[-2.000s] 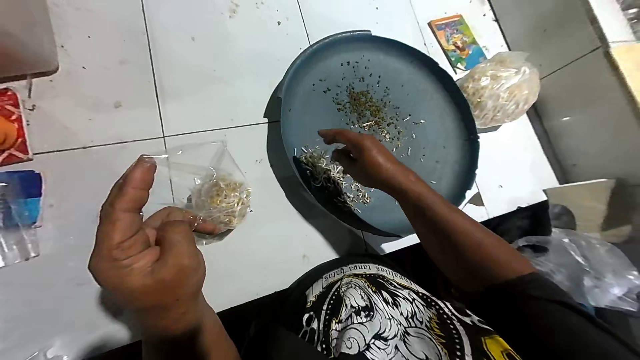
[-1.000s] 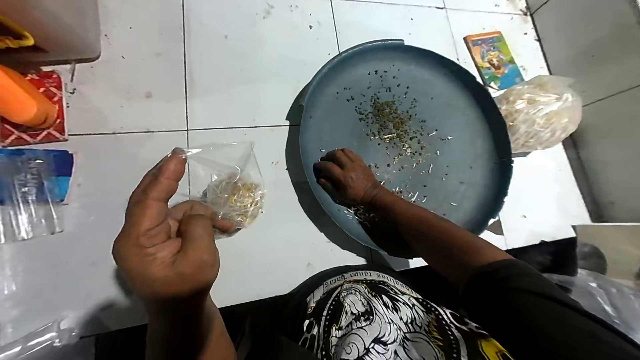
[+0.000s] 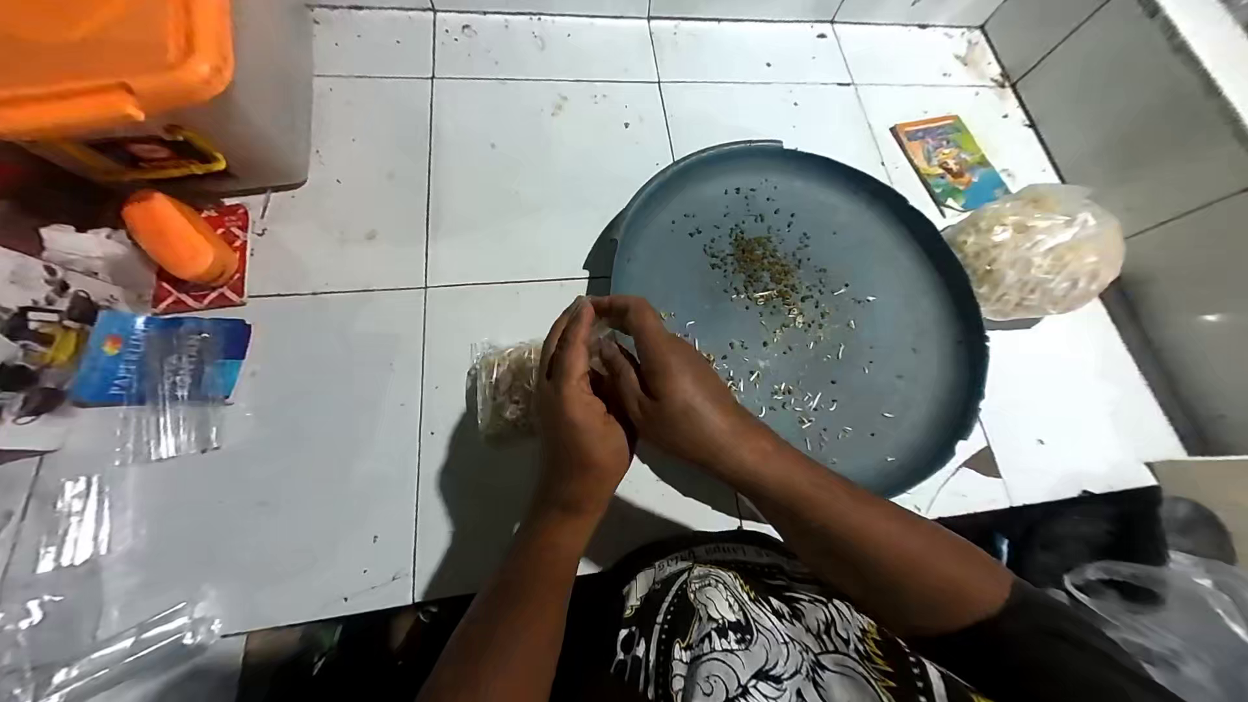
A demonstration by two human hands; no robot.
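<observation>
My left hand (image 3: 583, 414) is closed around the mouth side of a small clear plastic bag of sprouts (image 3: 507, 388), which sticks out to its left over the tiles. My right hand (image 3: 668, 385) meets the left one at the bag's opening, its fingertips bent inward; whether it holds sprouts is hidden. Beneath and beyond the right hand lies a round grey-blue tray (image 3: 916, 361) with scattered sprout bits (image 3: 804, 400) and a heap of small seed hulls (image 3: 765, 268).
A large clear bag of sprouts (image 3: 1038, 253) sits right of the tray, beside a small colourful booklet (image 3: 951, 164). At left are an orange-lidded container (image 3: 117, 58), an orange object (image 3: 180, 237), a blue packet (image 3: 117, 361) and clear plastic bags (image 3: 180, 395). White tiles surround the tray.
My right hand has left the tray and come to the bag's opening in my left hand. The clump of sprouts at the tray's near left edge one frame shows is no longer visible there. The view has shifted.
</observation>
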